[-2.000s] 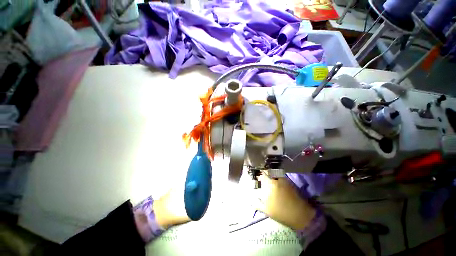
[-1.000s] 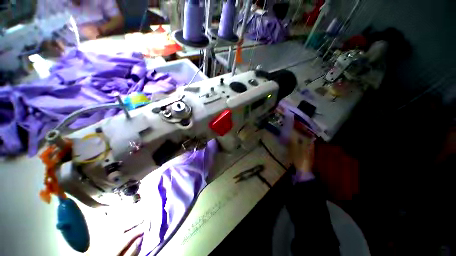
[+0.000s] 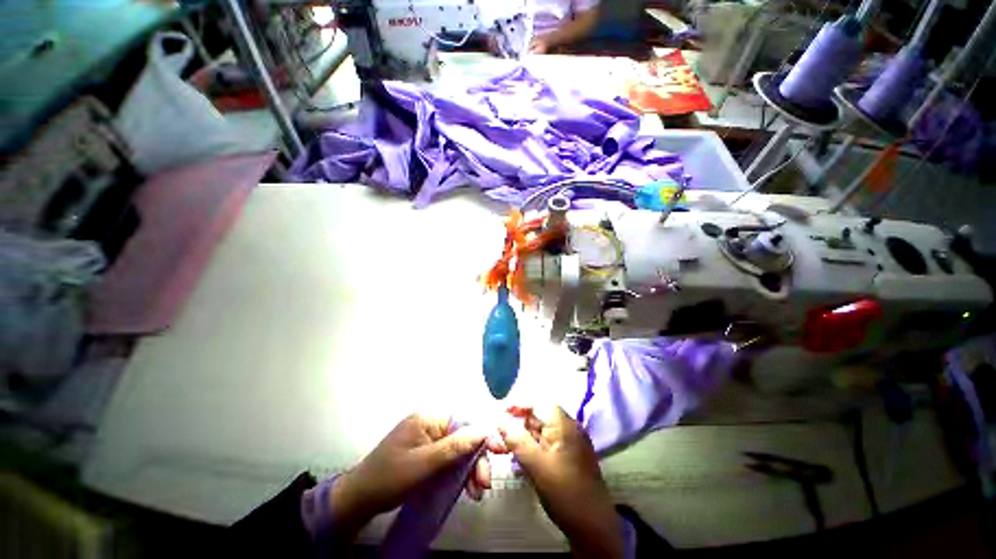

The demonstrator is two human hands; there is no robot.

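My left hand (image 3: 406, 467) and my right hand (image 3: 554, 470) are together in front of me, near the table's front edge. Both grip a narrow purple strip (image 3: 428, 509) with their fingertips; it hangs down below my left hand. A larger purple garment piece (image 3: 653, 388) lies under and beside the sewing machine (image 3: 699, 257), to the right of my hands. The blue lamp switch (image 3: 501, 347) hangs from the machine's head just beyond my fingertips. The needle area is dark and small, and strong light washes out the cloth near it.
A purple fabric pile (image 3: 513, 137) lies beyond the machine. Dark thread snips (image 3: 789, 467) lie on the table at right. Purple thread cones (image 3: 821, 63) stand at the back right. A pink sheet (image 3: 180, 235) is at left. Another person's hand and sleeve show at the top.
The view has swung back left. My right hand has come from the far right of the machine to meet my left hand, and both now hold the purple strip.
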